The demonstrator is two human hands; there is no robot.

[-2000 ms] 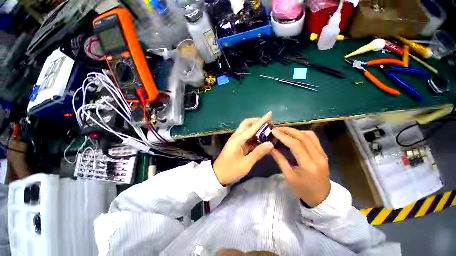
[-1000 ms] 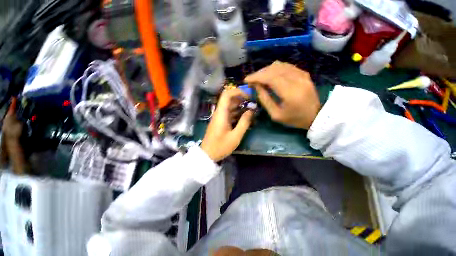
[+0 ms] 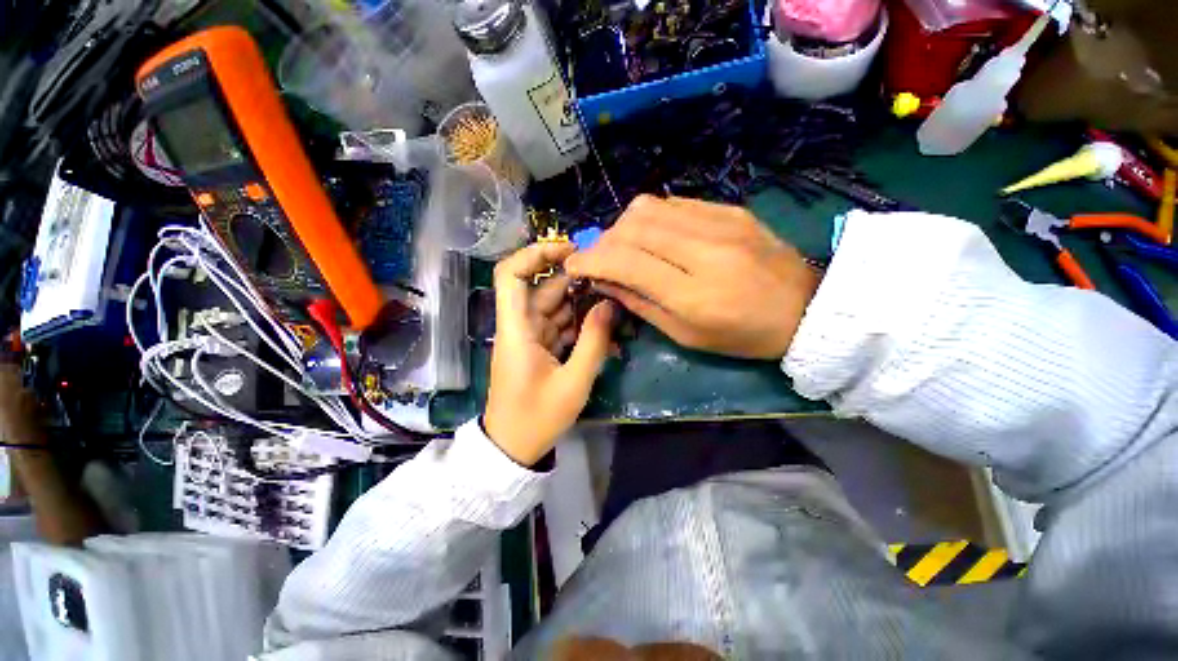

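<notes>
My left hand (image 3: pixel 540 355) is curled, thumb up, around a small dark watch housing (image 3: pixel 588 300) that is mostly hidden by the fingers, over the front left of the green mat. My right hand (image 3: pixel 698 274) lies over it from the right, its fingertips meeting the left fingers. Whether the right fingers pinch something is hidden. A small blue square (image 3: pixel 588 239) shows just behind the right fingertips. Gold-coloured small parts (image 3: pixel 552 238) lie beside it.
An orange multimeter (image 3: pixel 278 168) and white cables (image 3: pixel 175 323) are at left. Plastic cups (image 3: pixel 485 213) and a white bottle (image 3: pixel 527 97) stand behind my hands. A blue tray (image 3: pixel 672 84) and loose black parts (image 3: pixel 775 142) are at the back. Orange-handled cutters (image 3: pixel 1070 245) lie at right.
Both hands have moved from the mat's front edge to its left part by the blue square. The right hand has lowered onto the left. The view has shifted.
</notes>
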